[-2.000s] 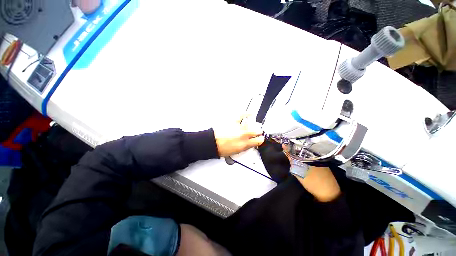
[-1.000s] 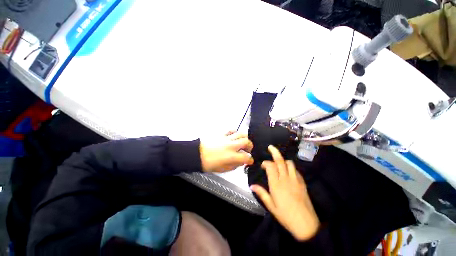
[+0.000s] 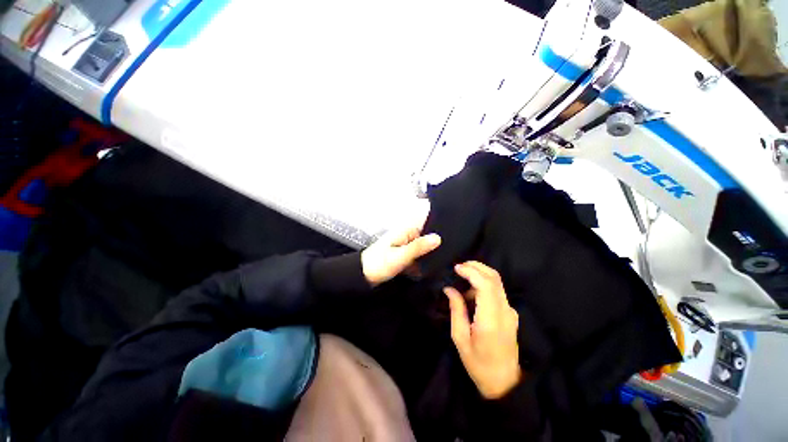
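Note:
A black garment piece (image 3: 553, 259) lies over the white machine bed, from the presser foot (image 3: 511, 138) down over the front edge towards my lap. My left hand (image 3: 399, 254) pinches the cloth's left edge between thumb and fingers, in front of the needle area. My right hand (image 3: 486, 332) is just right of it, fingers bent over the cloth, thumb and forefinger close together at a fold. Whether it grips the cloth is hard to tell. The white machine head (image 3: 596, 95) stands behind the cloth, with a grey knob on its front.
The black control panel (image 3: 750, 246) is at the right end of the machine. Scissors with yellow (image 3: 672, 332) and red handles lie partly under the cloth at right, beside a tray of small metal parts (image 3: 731, 361). Tan cloth (image 3: 734, 39) is at the top right. A blue band (image 3: 155, 52) crosses the table.
Both hands and the cloth have moved away from the needle towards my lap. More of the garment piece now spreads right of the hands. The view has shifted, showing more of the machine's right side.

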